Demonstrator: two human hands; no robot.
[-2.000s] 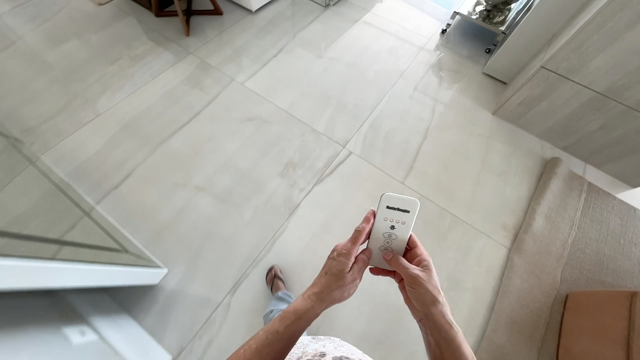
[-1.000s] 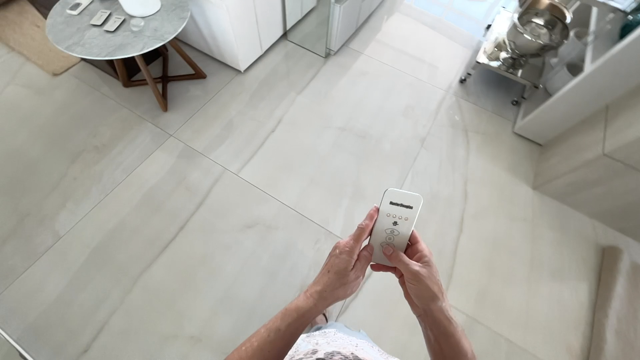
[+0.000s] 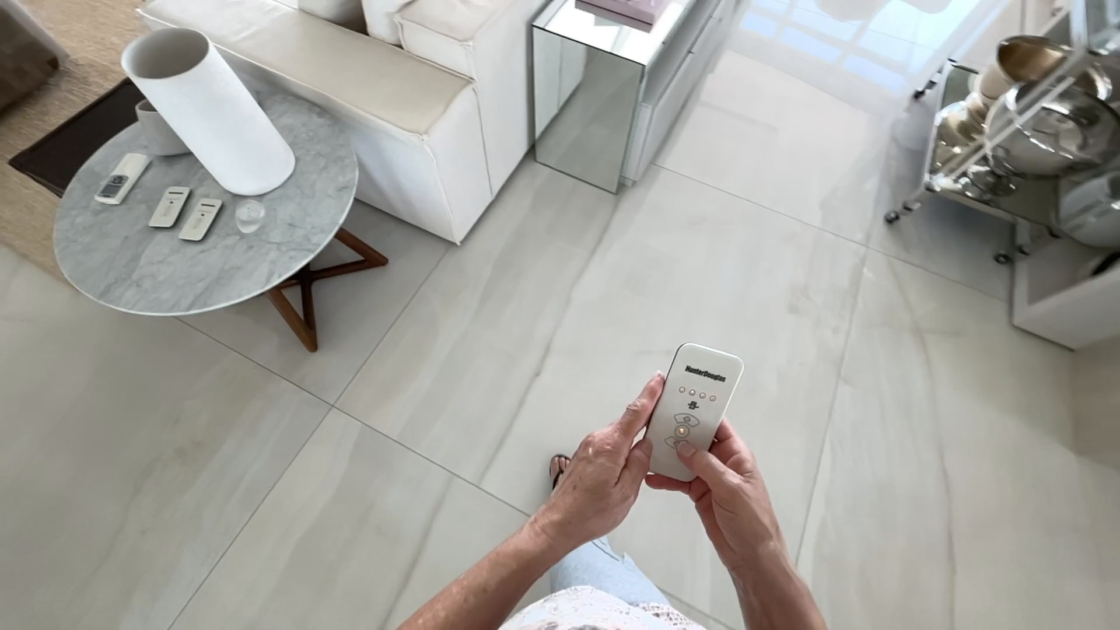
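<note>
A white Hunter Douglas remote control [image 3: 697,402] is held upright between both hands, its button face toward me. My left hand [image 3: 608,468] grips its left edge, with the index finger laid along the side. On the right side, my right hand [image 3: 722,490] holds the lower part, and its thumb rests on the lower buttons. A small light glows on the middle button. Two similar white remotes [image 3: 170,207] [image 3: 201,220] and a remote with a display [image 3: 122,179] lie on a round marble-topped table [image 3: 289,232].
On the table stand a white cylindrical vase [image 3: 219,118], a grey cup [image 3: 162,131] and a small clear glass object [image 3: 249,216]. Behind it is a white sofa [image 3: 446,166], beside a mirrored cabinet [image 3: 586,114]. A wheeled cart [image 3: 962,197] with metal bowls stands at right.
The view has swung left and moved forward across the floor, bringing the marble table and sofa fully in. Both hands still hold the remote, and a light now shows on its middle button.
</note>
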